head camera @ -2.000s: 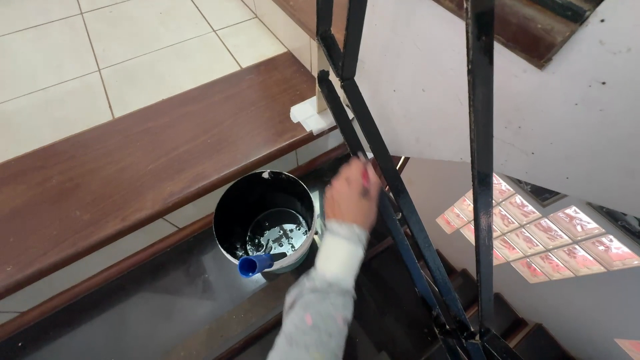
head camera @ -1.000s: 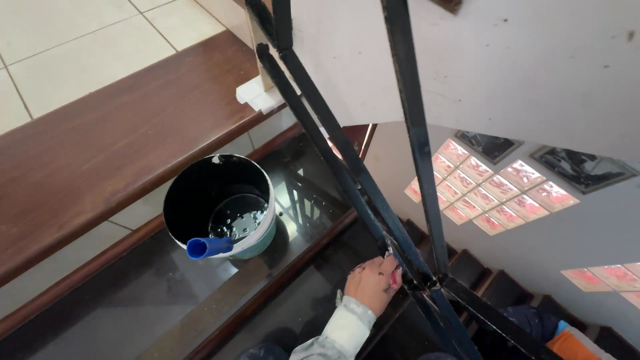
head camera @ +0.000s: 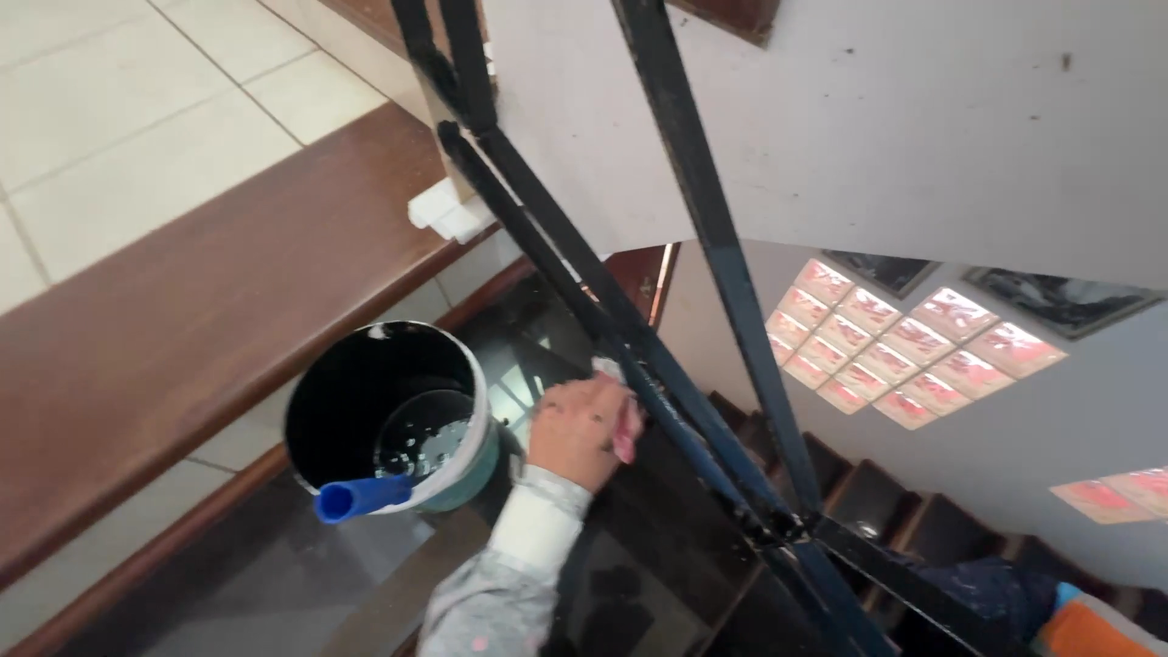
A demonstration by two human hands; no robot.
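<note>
My left hand [head camera: 584, 424] is closed around a crumpled pink and white piece, probably a cloth [head camera: 626, 427], and is beside the lower part of a black metal stair railing [head camera: 662, 397]. Whether the cloth touches the bar cannot be told. Left of the hand, a pale bucket [head camera: 474, 447] with a dark-coated inside stands on a glossy dark step, shiny dark liquid at its bottom. A blue hollow handle [head camera: 360, 497] rests over its near rim. Dark specks mark the back of my hand. My right hand is not in view.
A brown wooden step edge [head camera: 228, 237] borders pale floor tiles at left. White wrapping [head camera: 452, 210] lies by the railing's base. Dark stairs [head camera: 862, 497] descend at lower right, where orange and dark fabric [head camera: 1090, 630] shows. Glass blocks [head camera: 912, 342] sit in the far wall.
My left hand first moved down along the railing, then back up beside the bucket. It keeps hold of the pink piece. The bucket stays on its step.
</note>
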